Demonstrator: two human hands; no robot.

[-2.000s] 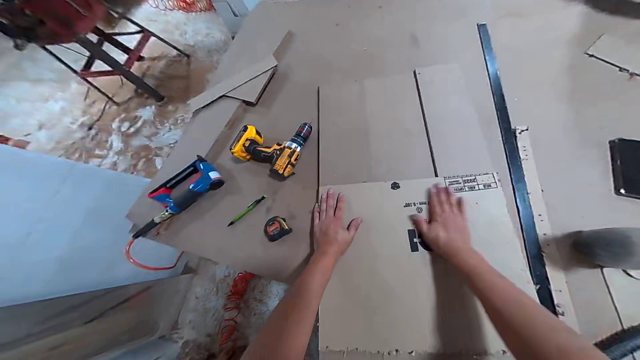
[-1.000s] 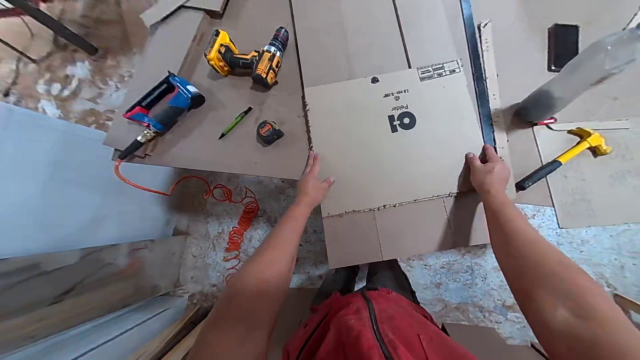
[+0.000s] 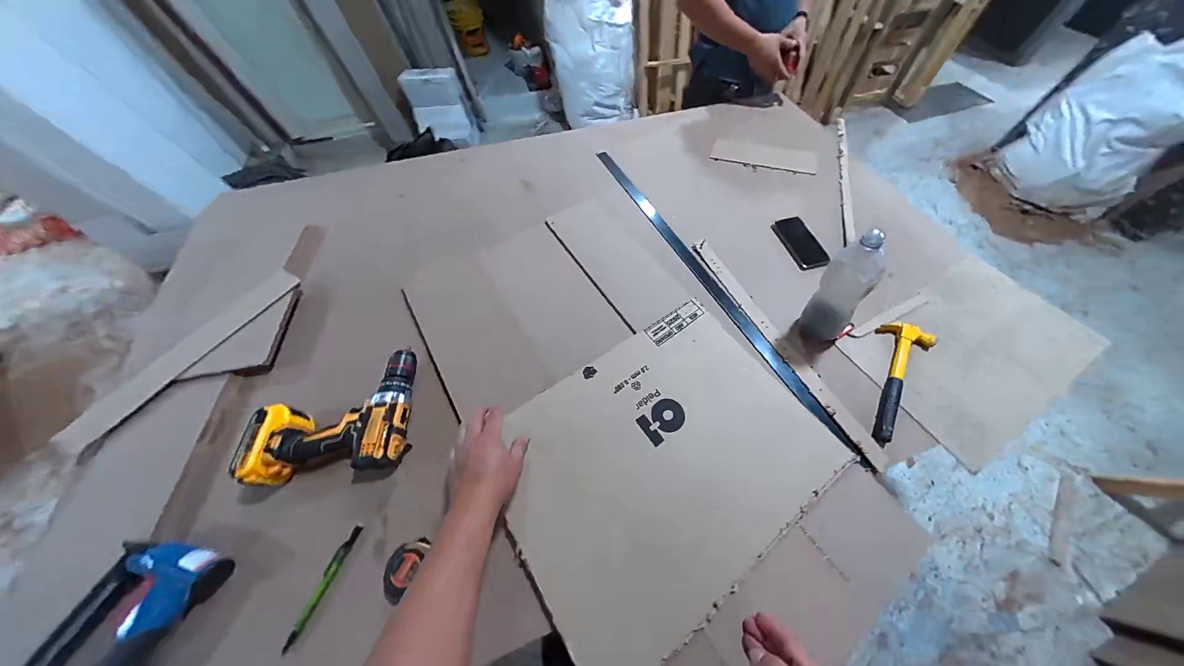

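A printed cardboard sheet (image 3: 647,481) with one ragged edge lies over larger flat brown panels (image 3: 518,277). My left hand (image 3: 486,458) rests at the sheet's left edge, fingers pointing away from me; whether it grips the edge cannot be told. At the bottom edge of the view, my right hand (image 3: 772,640) is partly cut off, its fingers close together near the ragged edge. A long metal straightedge (image 3: 694,264) runs diagonally along the sheet's right side. Left of my left hand lie a yellow cordless drill (image 3: 328,435), a green marker (image 3: 322,587) and a tape measure (image 3: 403,569).
A blue air tool (image 3: 171,587) is at the lower left. To the right are a claw hammer (image 3: 897,379), a plastic bottle (image 3: 844,287) and a phone (image 3: 800,242). Cut strips (image 3: 199,356) lie at the left. Another person's hands (image 3: 777,55) are beyond the table's far edge.
The view has swung up toward the table's far side. My right hand has left the sheet's right edge, where it was a second ago, and is now near the bottom of the view.
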